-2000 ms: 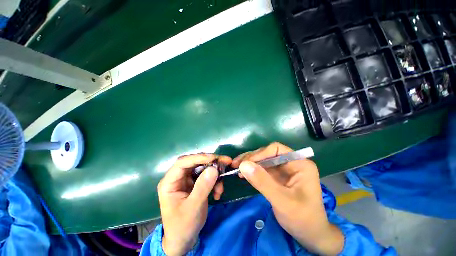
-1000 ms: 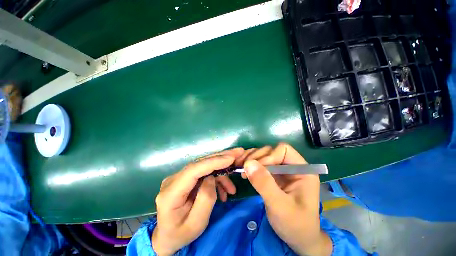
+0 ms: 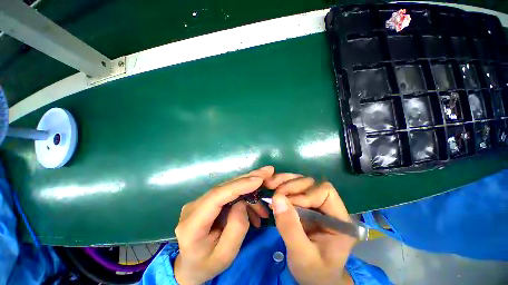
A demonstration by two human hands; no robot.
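My left hand (image 3: 214, 225) holds a small black housing (image 3: 250, 197) between thumb and fingers, low in the middle of the view, above the bench's near edge. Its fingers cover most of the housing. My right hand (image 3: 306, 228) holds silver tweezers (image 3: 328, 222) with the thumb on top. The tweezers' tip points left at the housing, and their broad end sticks out at the right, tilted down. Whether the tip touches the housing or holds a small part cannot be seen.
Green bench (image 3: 206, 122) with a white rail (image 3: 223, 47) behind it. A black compartment tray (image 3: 409, 131) lies at right, shiny bits in some pockets, a pink-and-white scrap (image 3: 398, 20) at its far edge. A white fan base (image 3: 55, 138) and pale post (image 3: 55, 42) stand at left. Blue clothing shows both sides.
The view has shifted, showing more of the tray. The tweezers' broad end has dropped and turned. My left fingers have closed farther over the housing, which both hands still keep between them.
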